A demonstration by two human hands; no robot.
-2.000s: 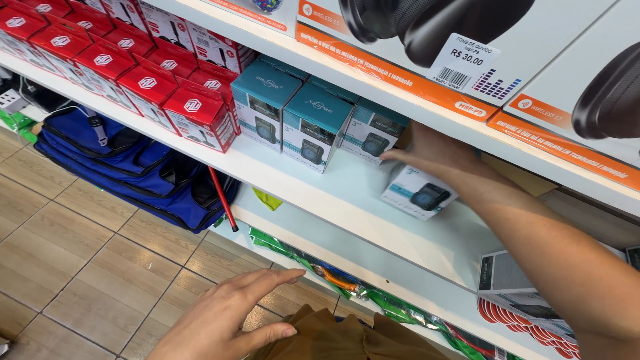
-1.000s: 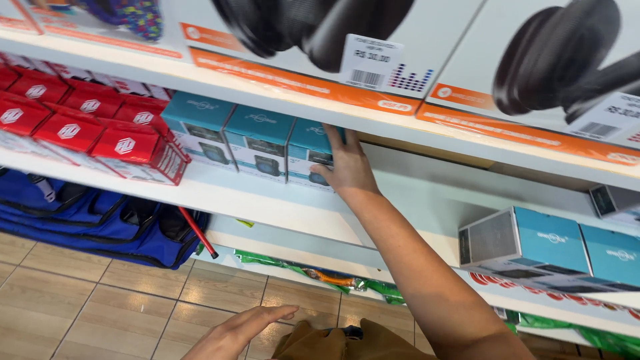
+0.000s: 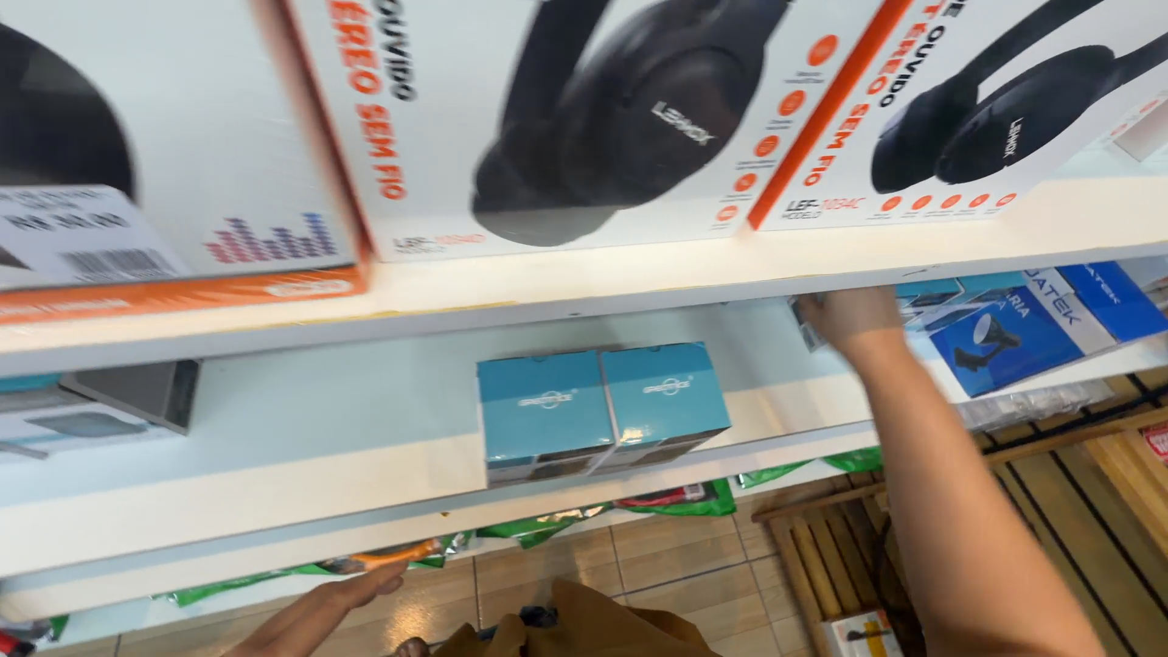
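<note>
My right hand [image 3: 853, 319] reaches onto the middle shelf at the right, its fingers at a small grey-sided box [image 3: 807, 324] under the upper shelf's edge; whether it grips the box cannot be told. Blue phone-holder boxes [image 3: 1008, 342] stand just right of that hand. Two teal-topped boxes [image 3: 547, 411] sit side by side, touching, at the middle of the same shelf. My left hand [image 3: 333, 607] is low at the left, below the shelf, fingers extended and holding nothing visible.
Large headphone boxes [image 3: 630, 119] line the upper shelf [image 3: 547, 297], which overhangs the middle one. Another teal-and-grey box [image 3: 109, 406] stands at the left. Green packages [image 3: 547, 525] lie on a lower shelf. Wooden slatted crates [image 3: 821, 566] stand on the floor at lower right.
The view has swung far to the right along the shelves. My right hand has left the teal boxes beside the red ones and is now at boxes farther right.
</note>
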